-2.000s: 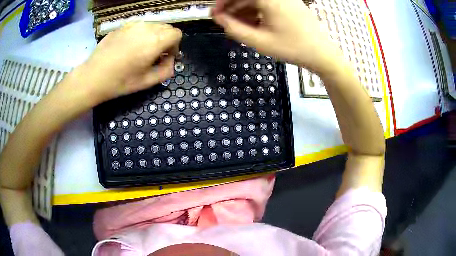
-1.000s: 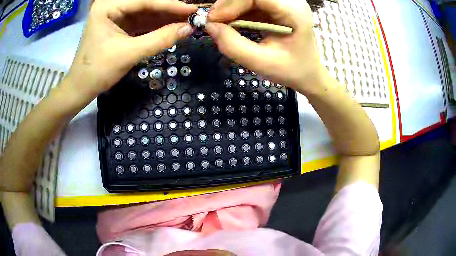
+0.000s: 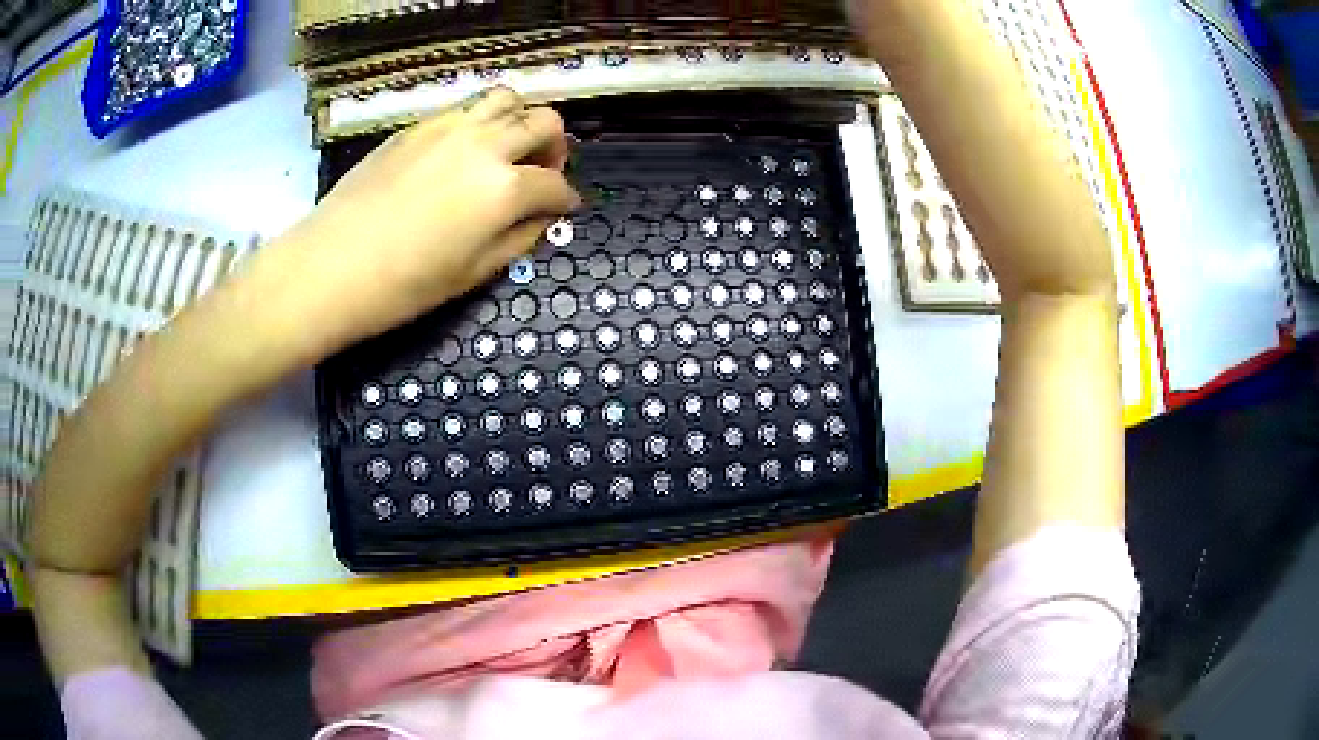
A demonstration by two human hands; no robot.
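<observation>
The black parts tray (image 3: 608, 547) lies in front of me, with seated silver-white parts in rows of its pockets and some bare pockets at its upper middle. My left hand (image 3: 470, 203) is over the tray's upper left, fingers bent down and close together. A small round metal part (image 3: 560, 231) shows just below its fingertips and another lies lower left. Whether the fingers hold a part is hidden. My right hand is cut off by the top edge; only the forearm shows.
A blue parts bin (image 3: 104, 90) of silver pieces stands at upper left. A slotted board (image 3: 109, 289) lies left, another (image 3: 940, 239) lies right, partly under my right forearm. Stacked brown-edged boards (image 3: 579, 72) lie beyond the tray. Yellow and red tape lines mark the bench.
My hands met above the tray with a small part and a tan stick; now they are apart. The left is down at the tray, the right has moved up out of view.
</observation>
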